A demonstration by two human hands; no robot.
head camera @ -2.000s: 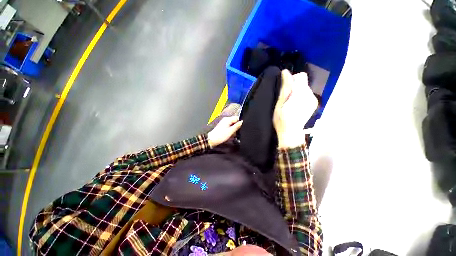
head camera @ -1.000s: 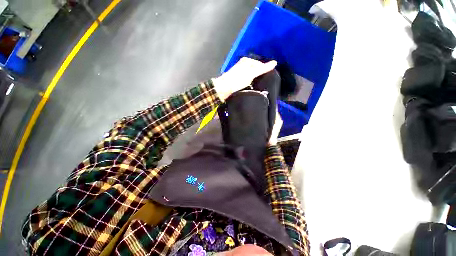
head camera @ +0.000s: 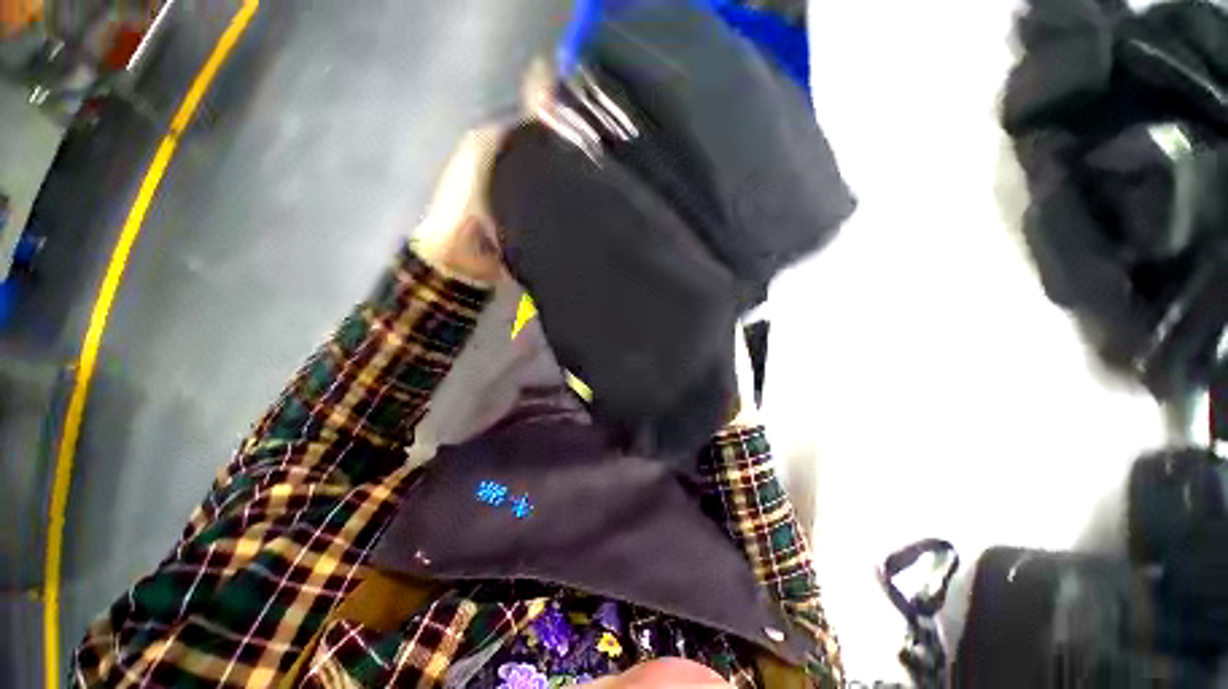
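A black fabric bag [head camera: 646,269] is held up in front of my chest, opened out wide and blurred by motion. A pale silvery zipper line [head camera: 593,111] shows double near its upper left. My left hand [head camera: 465,202] grips the bag's left edge, its fingertips blurred or covered by the fabric. My right hand [head camera: 745,370] is mostly hidden behind the bag's right side; only a pale strip shows above the plaid cuff.
The blue tote [head camera: 770,38] lies beyond the bag, mostly covered by it. The white table [head camera: 889,364] is on the right, with black bags [head camera: 1124,189] piled on its far side. A black strap loop [head camera: 920,579] lies by the nearest bags.
The bag has come up and spread wider, now covering most of the tote. My left hand has moved left and is at the bag's left side. The view has shifted, bringing the piled bags closer.
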